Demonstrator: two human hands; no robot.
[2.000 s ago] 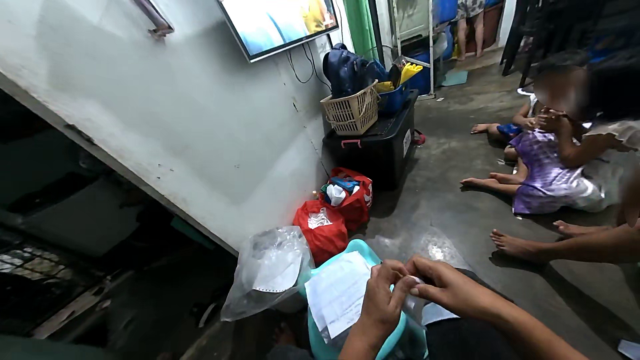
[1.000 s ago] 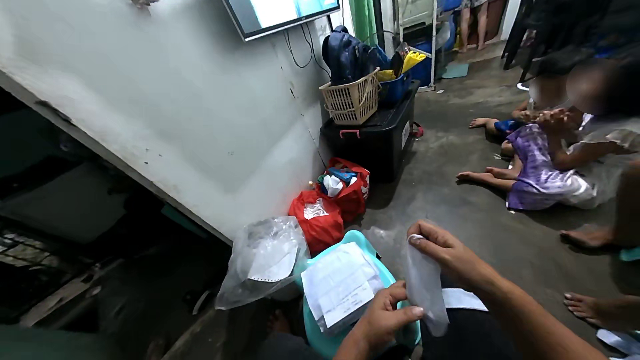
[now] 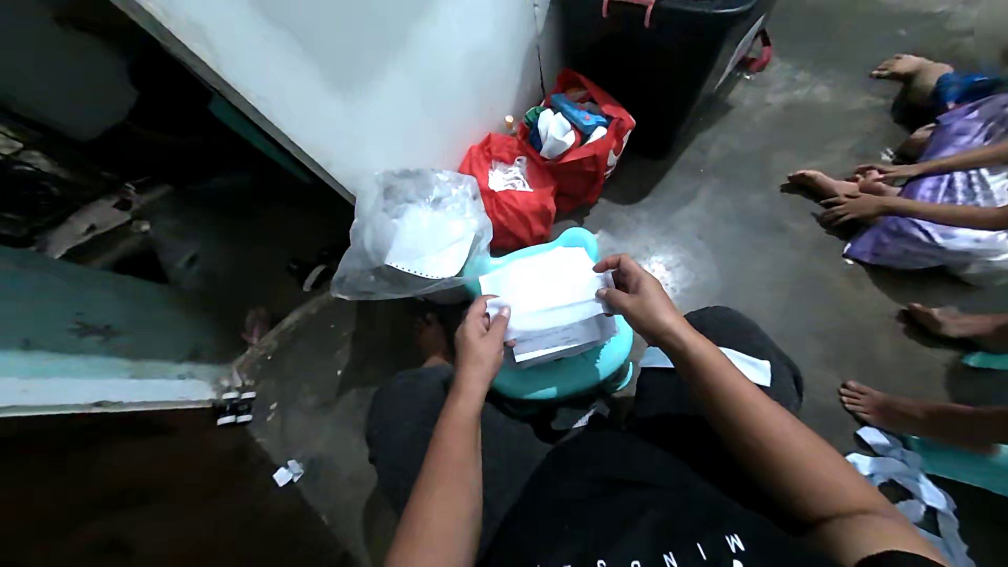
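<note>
Both hands hold a whitish translucent strip [image 3: 549, 313] by its ends. My left hand [image 3: 482, 337] grips the left end between thumb and fingers, and my right hand [image 3: 634, 295] pinches the right end. Beneath the strip, white paper sheets [image 3: 539, 276] lie on a turquoise plastic stool [image 3: 559, 381] between my knees. Another white strip [image 3: 744, 365] rests across my right thigh. Left of the stool, a clear plastic bag [image 3: 370, 236] has white perforated-edge paper [image 3: 431, 248] in it.
Two red bags [image 3: 512, 206] stand by the wall, one filled with cloth items. Behind them is a black storage bin [image 3: 654, 79]. Other people's bare legs and feet [image 3: 866, 402] are at the right, beside pale strips [image 3: 906, 472] on the floor. Paper scraps [image 3: 288, 472] lie lower left.
The translucent piece hung upright between my hands one second ago; now it is stretched sideways over the paper sheets. My right hand has come down. The view has tilted downward.
</note>
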